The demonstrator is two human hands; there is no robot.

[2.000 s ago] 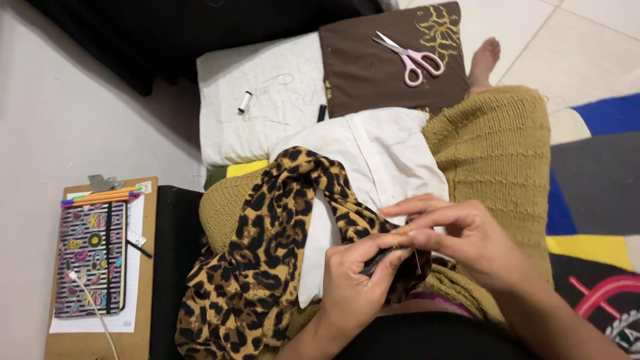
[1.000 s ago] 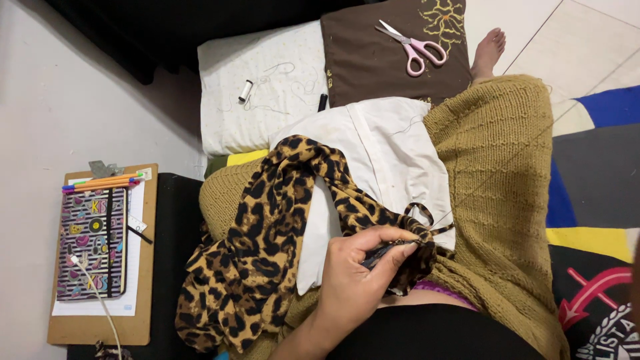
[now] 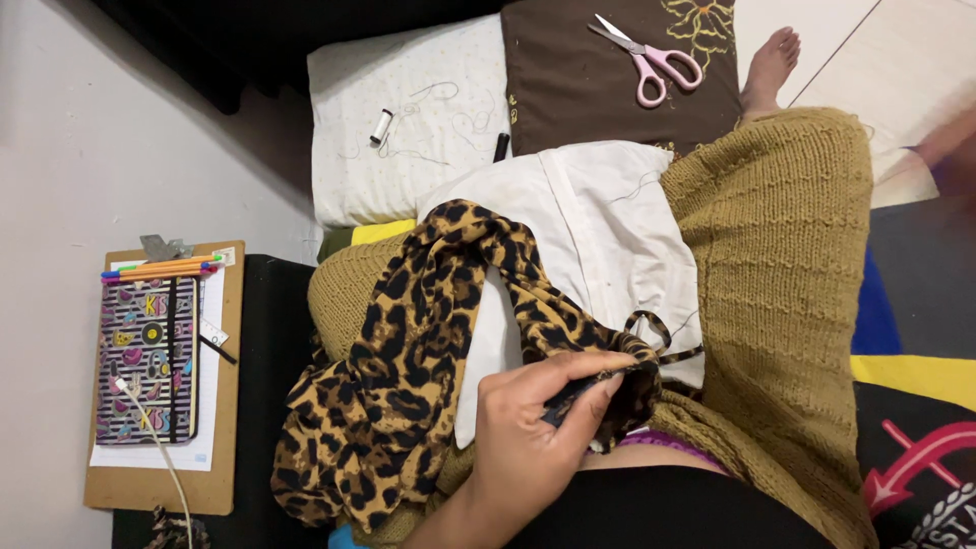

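My left hand (image 3: 545,427) pinches a gathered edge of leopard-print fabric (image 3: 412,358) between thumb and fingers, above my lap. The fabric loops over a white pillow (image 3: 602,221) and hangs down to the left. A thin tie of the same print curls beside the pinched edge. A blurred arm and hand, seemingly my right one (image 3: 949,130), show at the right edge, well away from the fabric; their fingers are not clear. A loose dark thread lies on the white pillow. Whether a needle is in the fabric cannot be seen.
Pink-handled scissors (image 3: 648,65) lie on a brown cushion (image 3: 564,114). A thread spool (image 3: 381,126) and loose thread rest on a pale pillow (image 3: 335,175). At left, a clipboard (image 3: 217,457) holds a patterned notebook (image 3: 141,366), pens (image 3: 164,267) and a cable. A knitted mustard blanket (image 3: 778,252) covers my legs.
Two seconds ago both hands were together at the fabric. My right hand has moved off to the right, while my left hand keeps its pinch on the fabric edge.
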